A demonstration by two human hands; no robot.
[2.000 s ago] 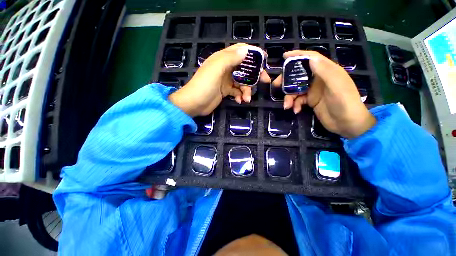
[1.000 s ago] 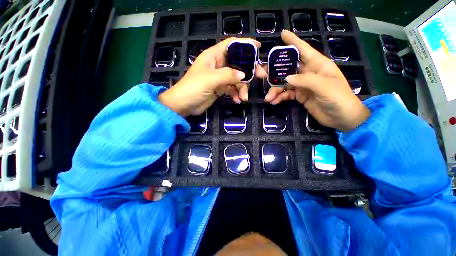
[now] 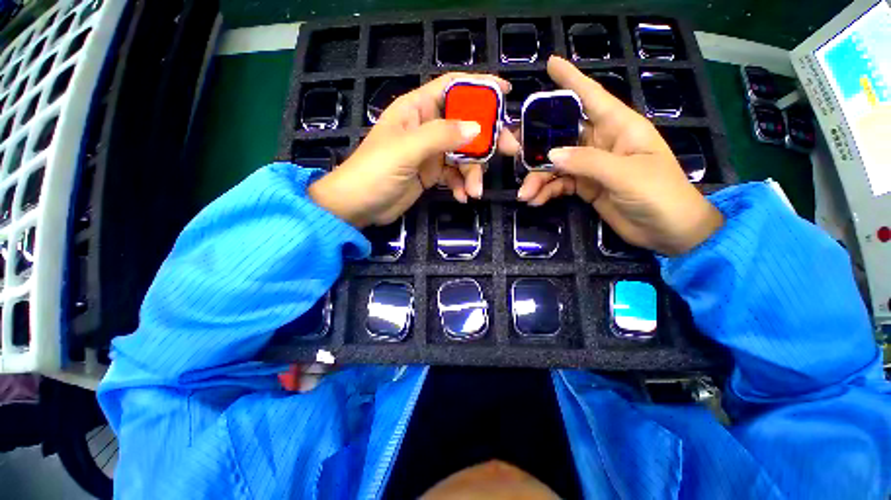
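My left hand (image 3: 396,156) holds a strapless smartwatch (image 3: 473,109) with a silver rim; its screen is solid red and my thumb rests on the glass. My right hand (image 3: 635,166) holds a second smartwatch (image 3: 549,122), its screen dark with a small red spot near the bottom and my thumb at the lower edge. Both watches are held face up, side by side, above the black foam tray (image 3: 488,355). My other fingers are partly hidden behind the watches.
Dark watches sit in the tray's pockets; one at lower right (image 3: 633,307) is lit blue. A white grid tray (image 3: 61,186) and black trays (image 3: 127,176) stand at left. A tester with a bright screen (image 3: 860,88) is at right, with loose watches (image 3: 768,123) beside it.
Both hands have moved slightly left with their watches. The left watch's screen went from menu text to dark to red. The right watch's menu text has given way to a dark screen.
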